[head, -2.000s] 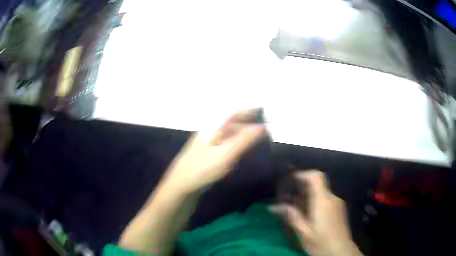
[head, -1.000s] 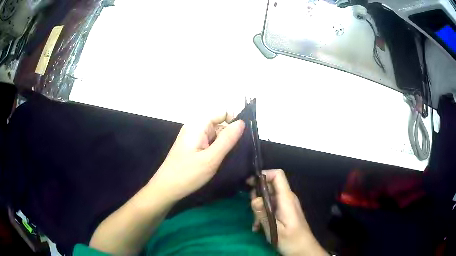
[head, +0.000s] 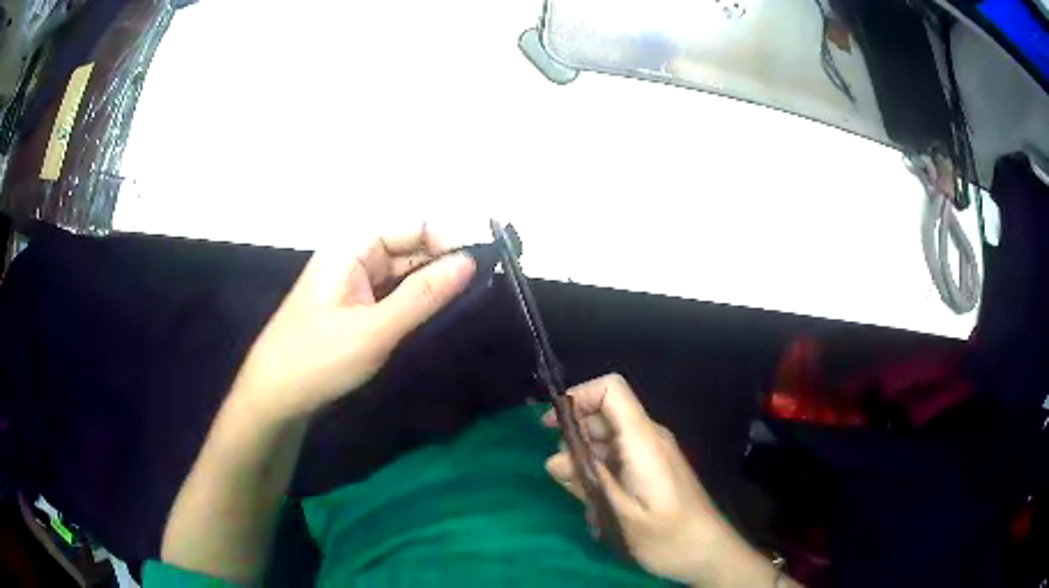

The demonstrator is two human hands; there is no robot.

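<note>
My left hand [head: 345,322] pinches an edge of the dark fabric [head: 161,333], with a small dark corner sticking out past the fingertips. My right hand [head: 633,471] holds slim dark scissors [head: 534,322] by the handles, blades pointing up and away from me. The blade tips are at the fabric corner, just right of my left fingertips; whether they touch it is hard to tell. The rest of the dark fabric hangs below the table edge at the left and over my lap.
The white table [head: 736,195] is in front. The grey metal machine bed [head: 690,52] is at the top right, with a grey cord loop [head: 949,247] beside it. A plastic-wrapped brown bundle [head: 92,126] lies at the left. Something red [head: 811,385] is below the table's right part.
Both hands have shifted left in the view with the fabric. The scissors now tilt more to the left, their tips still near the fabric corner. The whole view has also shifted.
</note>
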